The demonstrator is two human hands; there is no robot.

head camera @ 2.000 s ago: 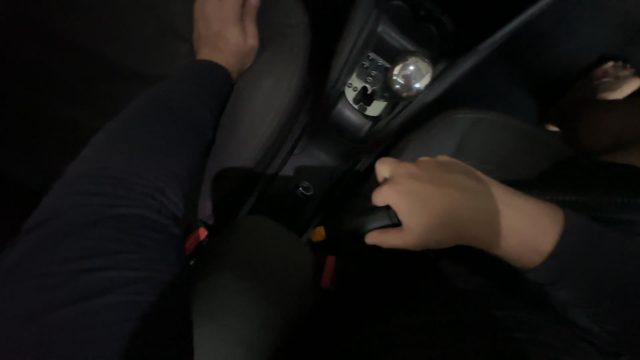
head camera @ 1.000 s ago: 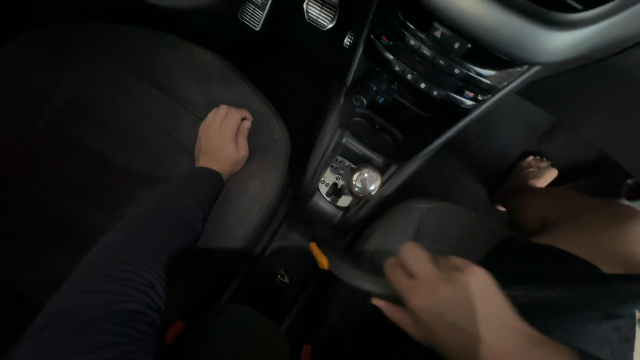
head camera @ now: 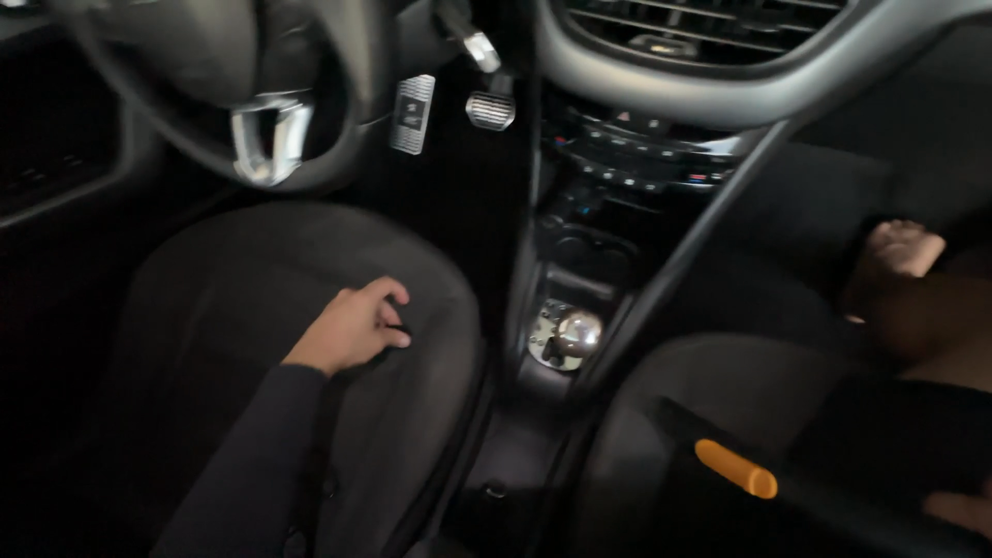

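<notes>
Over the dark fabric seat [head camera: 256,263] on the left, my left hand [head camera: 353,329] has its fingers apart and slightly bent, holding nothing. At the right edge, my right hand [head camera: 961,511] shows only in part, dim and blurred. Beside it a long dark object with an orange end [head camera: 736,469] lies across the view over the other seat [head camera: 721,372]; the dimness hides what it is and whether my fingers close on it. A gear lever with a round shiny knob [head camera: 579,333] stands between the seats.
A steering wheel [head camera: 271,143] is at upper left, with metal pedals [head camera: 490,111] beyond the seat. The dashboard air vent [head camera: 697,35] and control panel [head camera: 643,147] are above the centre console [head camera: 511,457]. A person's bare foot [head camera: 903,244] and leg show at right.
The view has swung up and left, bringing in the steering wheel and vent. My left hand's fingers have spread. My right hand, earlier near the lower middle, is now mostly out of view.
</notes>
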